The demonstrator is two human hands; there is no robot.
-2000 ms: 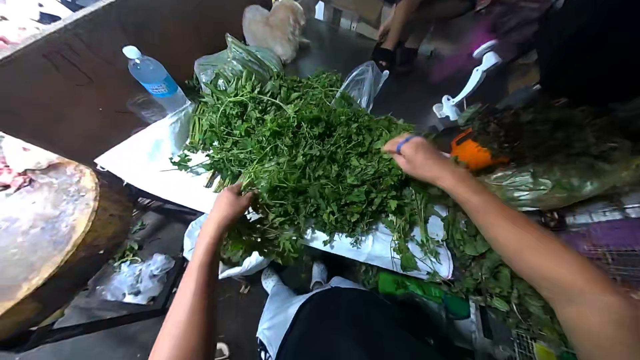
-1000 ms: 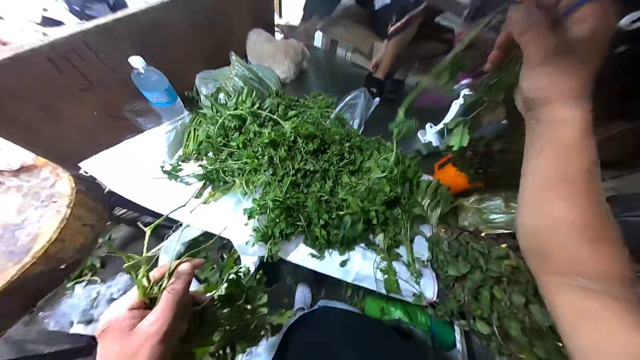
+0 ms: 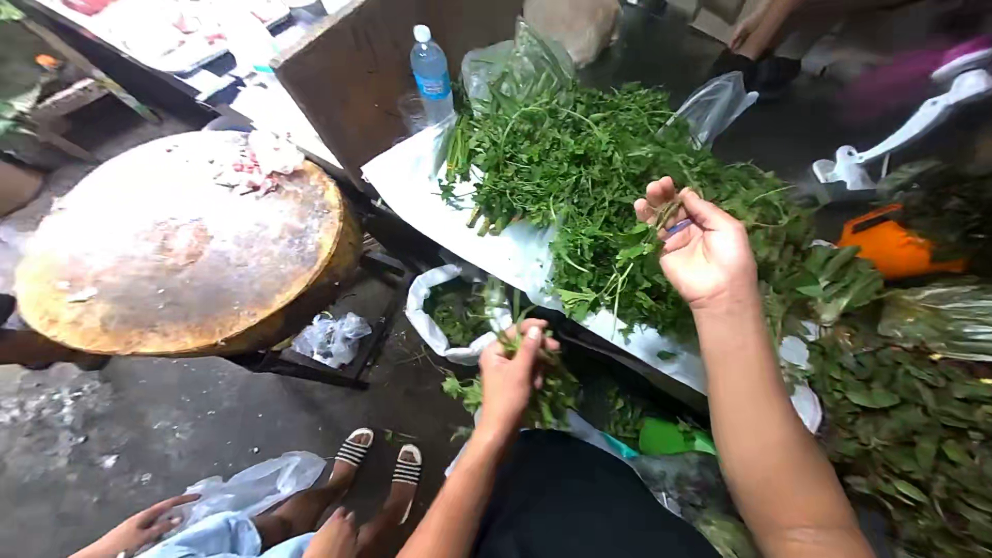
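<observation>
A large heap of leafy green herbs (image 3: 573, 155) lies on a white sheet (image 3: 496, 252). My left hand (image 3: 515, 368) is closed around a bunch of herbs (image 3: 554, 387) below the sheet's near edge, beside an open white bag (image 3: 422, 310) with greens inside. My right hand (image 3: 701, 240), palm up with a blue ring on one finger, is raised over the right part of the heap. Its curled fingers and thumb pinch a thin herb sprig (image 3: 666, 213).
A clear water bottle (image 3: 432, 77) stands at the sheet's far left corner. A big round chopping block (image 3: 178, 248) with meat scraps is at left. Another person's hand (image 3: 143, 531) and sandalled feet show below. An orange plastic object (image 3: 895, 244) and more leafy greens (image 3: 907, 418) lie right.
The view has swung left, bringing the chopping block and the seated person into sight. My right hand has come down from the upper right to above the heap. My left hand still holds herbs.
</observation>
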